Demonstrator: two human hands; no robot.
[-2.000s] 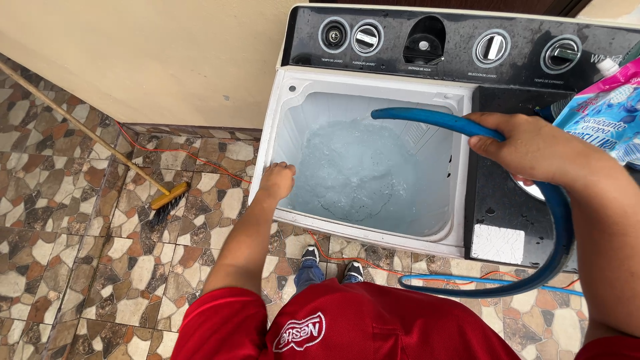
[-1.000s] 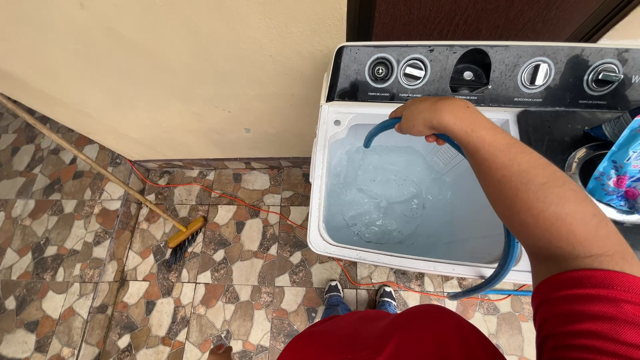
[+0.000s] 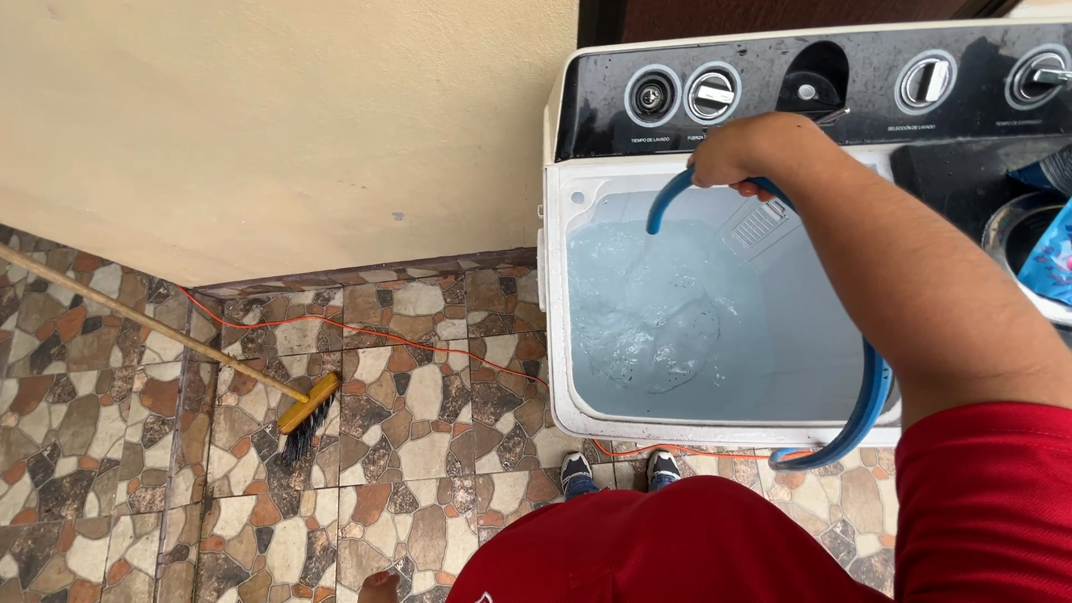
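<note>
My right hand (image 3: 741, 159) is closed around a blue hose (image 3: 867, 394) at the back edge of the washing machine's tub. The hose's end bends down over the water (image 3: 653, 318) in the white tub (image 3: 559, 335), and a stream seems to run from it. Behind my forearm the hose loops past the tub's front edge. My left hand (image 3: 379, 588) shows only in part at the bottom edge, away from the machine; its fingers cannot be made out clearly.
A control panel (image 3: 770, 92) with knobs runs along the machine's back. At the right lie a round metal-rimmed opening (image 3: 1005, 234) and a blue package (image 3: 1051, 260). A yellow broom (image 3: 308, 404) leans across the tiled floor, where an orange cable (image 3: 402, 337) runs along the wall.
My left hand has left the tub's left rim and dropped low beside my body. My right hand, still holding the hose, has moved left over the tub. The view has shifted left.
</note>
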